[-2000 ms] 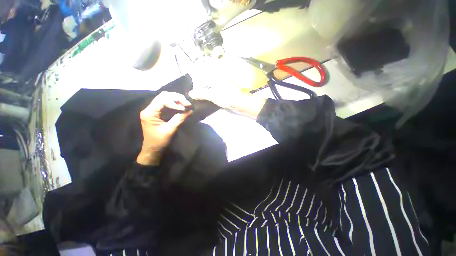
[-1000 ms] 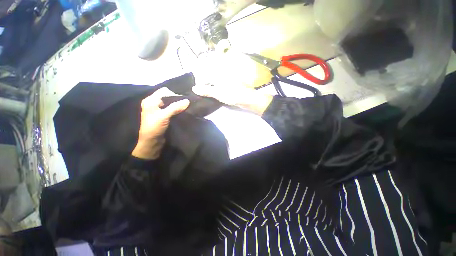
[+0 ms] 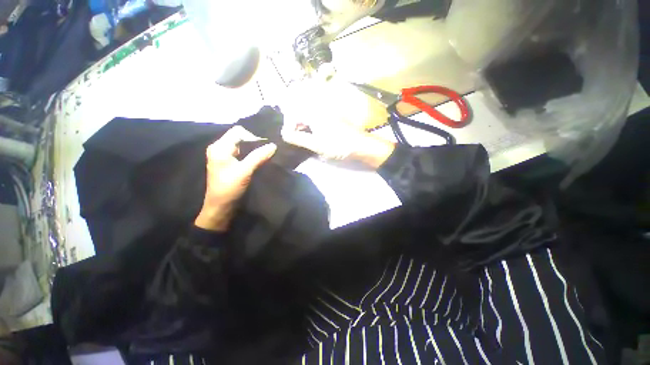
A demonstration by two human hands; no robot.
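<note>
The black fabric garment piece point(image 3: 142, 167) spreads over the white machine bed and down onto my lap. My left hand point(image 3: 231, 171) pinches its edge between thumb and fingers. My right hand point(image 3: 338, 146) is at the same edge, just right of my left hand; its fingers are partly washed out by glare, and the edge lies at its fingertips. The presser foot and needle area point(image 3: 313, 53) is above my hands, apart from the cloth. Scissors point(image 3: 435, 105) with one red and one dark blue handle lie right of my right hand, blades pointing left.
A clear plastic bag point(image 3: 606, 85) is at the right, with a dark rectangular object point(image 3: 534, 75) seen through it. A rounded grey-white shape point(image 3: 239, 68) stands in the glare behind the cloth. Striped clothing point(image 3: 427, 314) covers my lap.
Both hands stay at the fabric edge with small shifts of the fingers. The edge between them looks more bunched than one second ago. The whole view has shifted slightly.
</note>
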